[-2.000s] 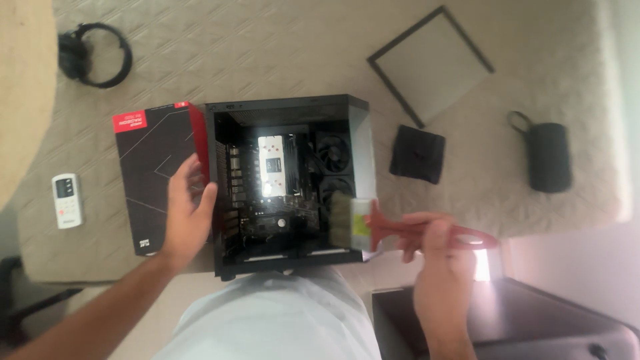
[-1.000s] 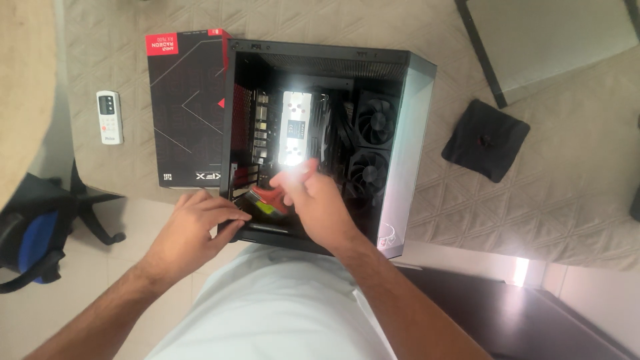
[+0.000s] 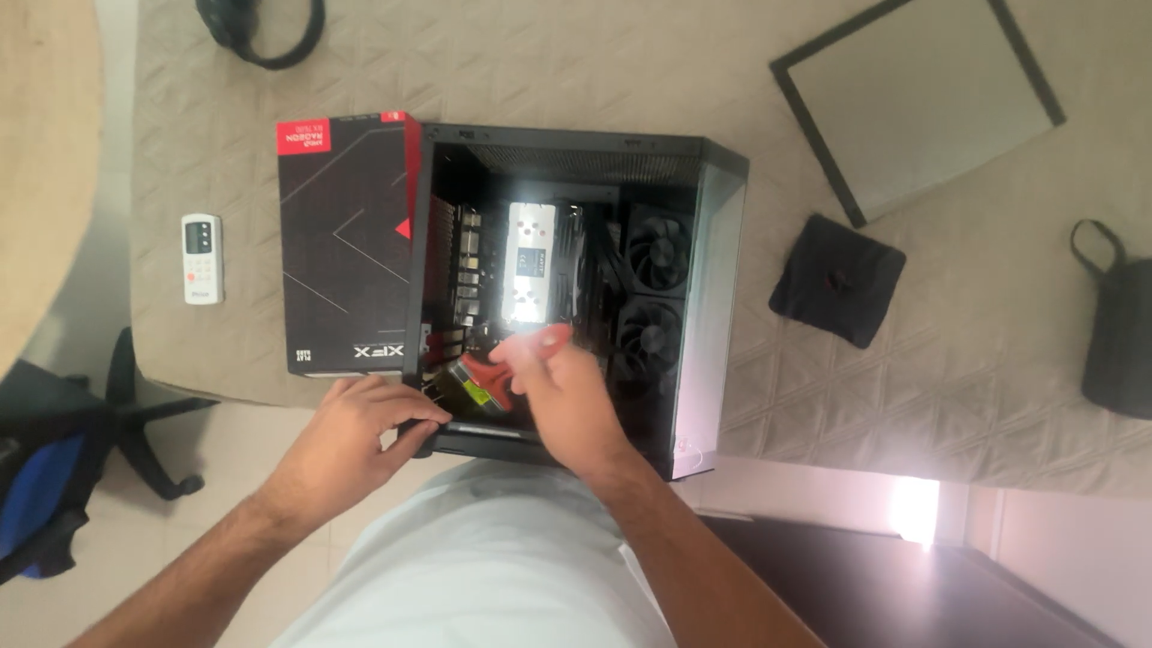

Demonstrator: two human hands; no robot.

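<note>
An open black computer case [image 3: 576, 142] lies on the covered surface, its inside facing up. My right hand [image 3: 567, 387] is over the case and grips a red-handled paintbrush [image 3: 493, 378], whose bristle end points into the lower left corner. My left hand [image 3: 378, 427] holds the case's lower left corner between thumb and fingers. Inside, a silver-topped CPU cooler [image 3: 531, 261] sits at the middle, partly in glare. Two fans, an upper case fan [image 3: 659, 252] and a lower case fan [image 3: 646, 337], are on the right. The bristle tips are hard to make out.
A graphics card box [image 3: 346, 252] lies against the case's left side, with a white remote control [image 3: 202, 259] further left. Headphones [image 3: 270, 40] are at the upper left. A folded black cloth [image 3: 837, 281], a dark-edged panel [image 3: 918, 108] and a black cylindrical item [image 3: 1119, 337] are right.
My right hand has brought the brush from the case's right side to its lower left corner. My left hand has moved from beside the box down to that corner.
</note>
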